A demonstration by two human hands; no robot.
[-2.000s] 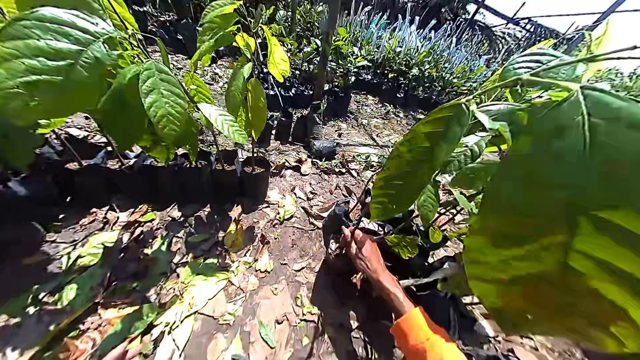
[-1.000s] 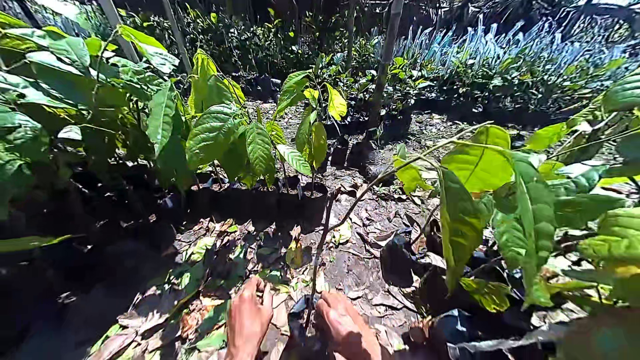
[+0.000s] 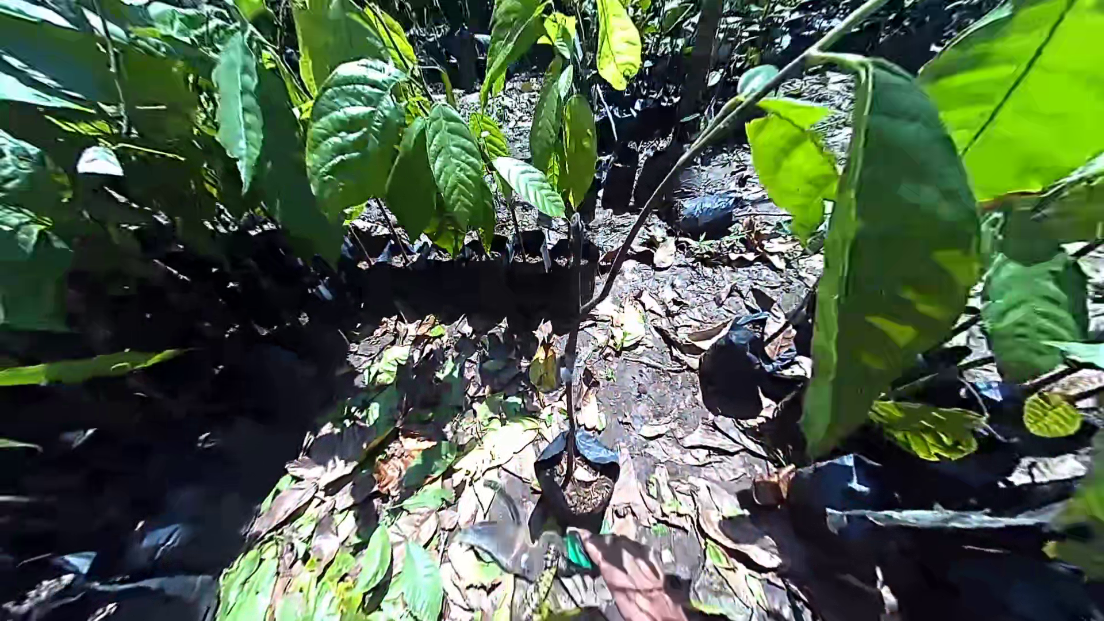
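Observation:
Neither of my hands can be made out in the head view. A black plastic nursery bag (image 3: 576,496) filled with soil stands upright on the leaf litter at the lower middle. From it rises a thin brown seedling stem (image 3: 569,371), which forks; one long branch leans up to the right and bears large green leaves (image 3: 893,250). Just below the bag lies a blurred pinkish-brown shape (image 3: 634,578) that looks like a dry leaf.
Potted seedlings with broad leaves (image 3: 354,129) stand in a row at the upper left, their dark bags (image 3: 466,289) in shade. Another black bag (image 3: 733,366) sits to the right. A pale stick (image 3: 940,517) lies at the lower right. Dry leaves cover the ground.
Both hands, beside the base of the seedling a second ago, are out of sight. The bag now stands free of them. The view has tilted down.

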